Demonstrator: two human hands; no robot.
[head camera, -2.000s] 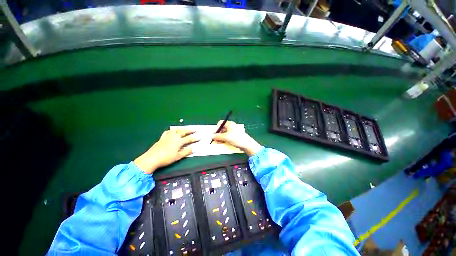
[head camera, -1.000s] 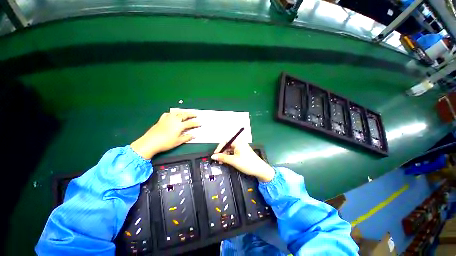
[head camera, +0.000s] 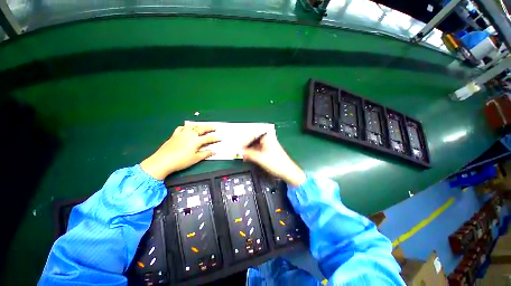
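A white sheet (head camera: 230, 137) lies on the green bench just beyond the near black foam tray (head camera: 217, 223). My left hand (head camera: 182, 149) rests flat on the sheet's left part, fingers apart. My right hand (head camera: 272, 157) is over the sheet's right edge, slightly blurred, and grips a slim dark pen-like tool (head camera: 258, 139); its tip is hidden by the fingers. The near tray holds dark flat housings (head camera: 242, 209) with white, orange and red marks. My sleeves cover parts of this tray.
Another black foam tray (head camera: 367, 124) with dark housings lies at the upper right of the green bench (head camera: 168, 89). A dark area is at the left. Cardboard boxes (head camera: 423, 271) and a yellow line (head camera: 426, 223) are on the blue floor at the lower right.
My right hand went from the sheet to the near tray's top edge, and is now back over the sheet's lower right part. My left hand stays on the sheet.
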